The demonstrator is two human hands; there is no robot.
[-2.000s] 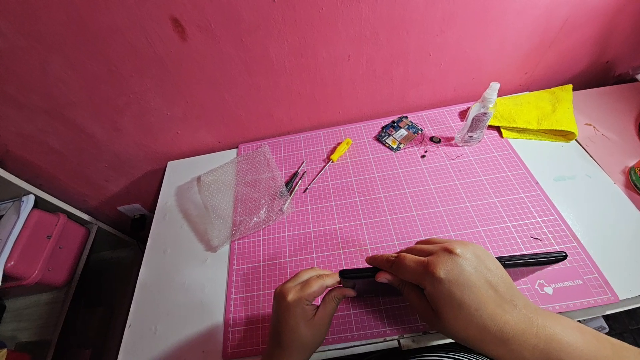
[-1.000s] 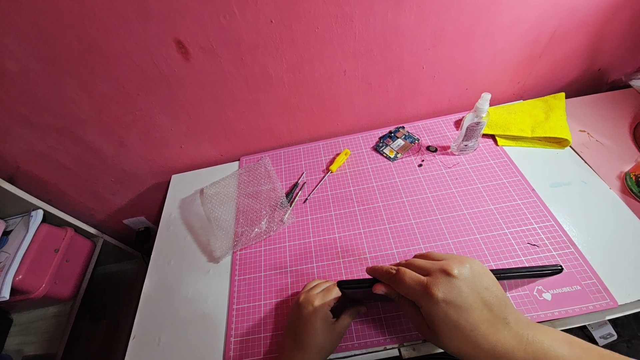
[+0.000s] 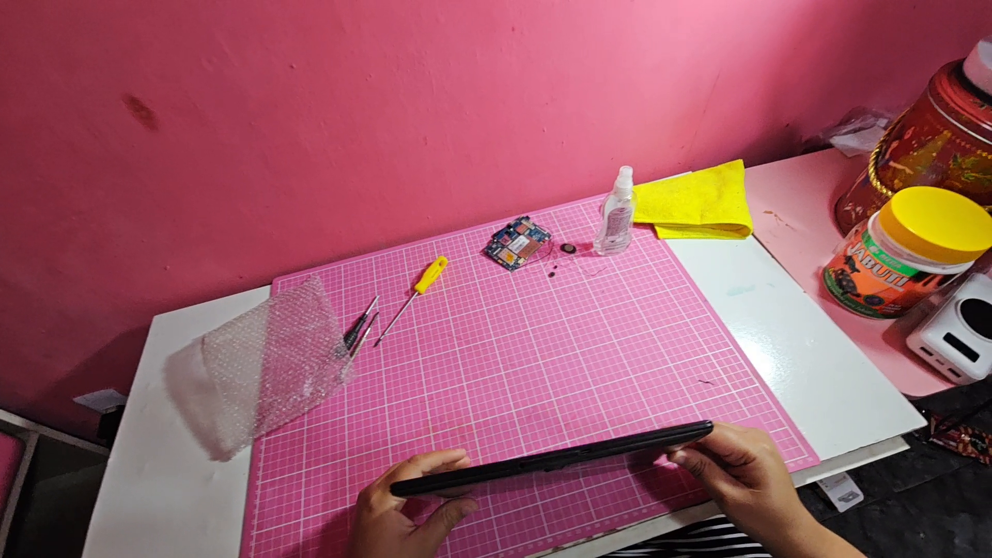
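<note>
A thin black flat device, perhaps a tablet or its casing, is seen edge-on above the near part of a pink cutting mat. My left hand grips its left end, thumb below and fingers behind. My right hand pinches its right end. Its broad faces are mostly hidden. Farther back on the mat lie a yellow-handled screwdriver, a blue circuit board with thin wires and a small round black part. Tweezers rest by the bubble wrap.
Bubble wrap overlaps the mat's left edge. A clear spray bottle stands near a folded yellow cloth. At right are a yellow-lidded jar, a red decorated container and a white device.
My right hand has moved from the middle of the black device to its right end. My left hand stays at the left end. The view has shifted toward the right.
</note>
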